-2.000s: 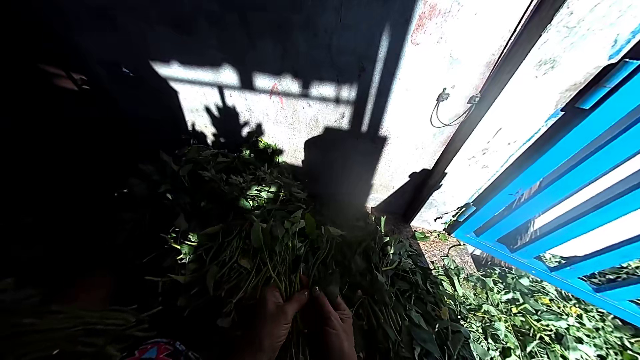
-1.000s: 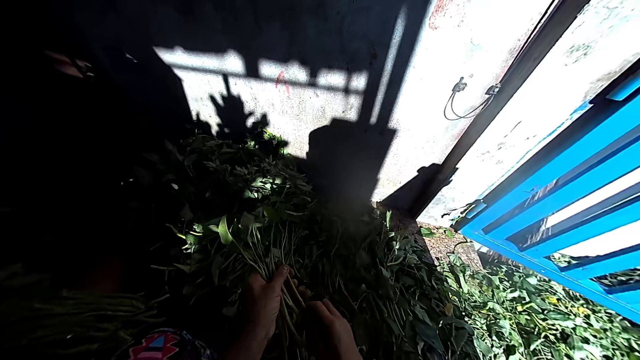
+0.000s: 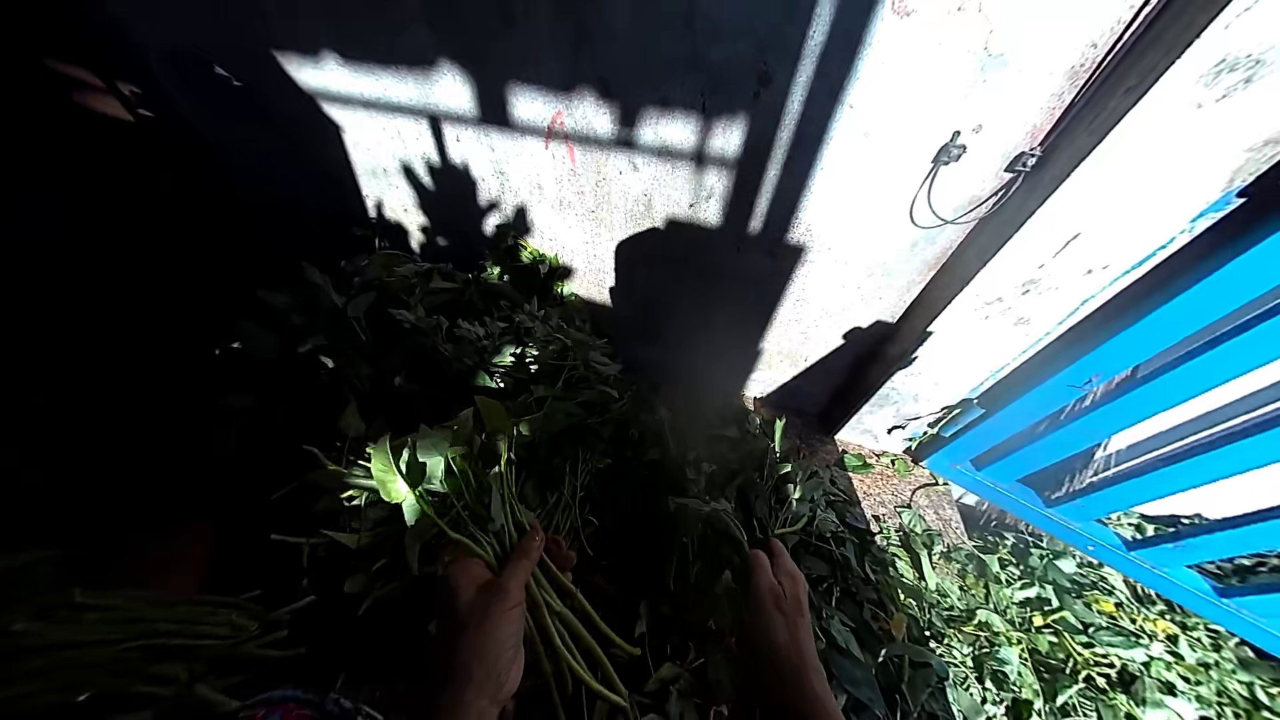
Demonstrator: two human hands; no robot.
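My left hand point(image 3: 490, 610) is closed around a small bunch of leafy green stems point(image 3: 575, 640); their cut-looking ends point down and right, their leaves up and left. To the right, apart from it, my right hand point(image 3: 778, 590) reaches into the leafy greens, its fingertips at a stem; whether they grip it is hard to tell. Under and beyond both hands spreads a large heap of leafy greens point(image 3: 470, 330), mostly in shadow.
More stems point(image 3: 140, 630) lie in the dark at lower left. Behind the heap stands a whitewashed wall point(image 3: 640, 180) with shadows on it. A blue slatted metal gate point(image 3: 1130, 440) is at right, with sunlit greens point(image 3: 1040, 620) below it. A cable hangs by a post point(image 3: 1000, 210).
My hands, close together two seconds ago, are now apart. The left holds the bunch farther left, and the right has moved right into the greens.
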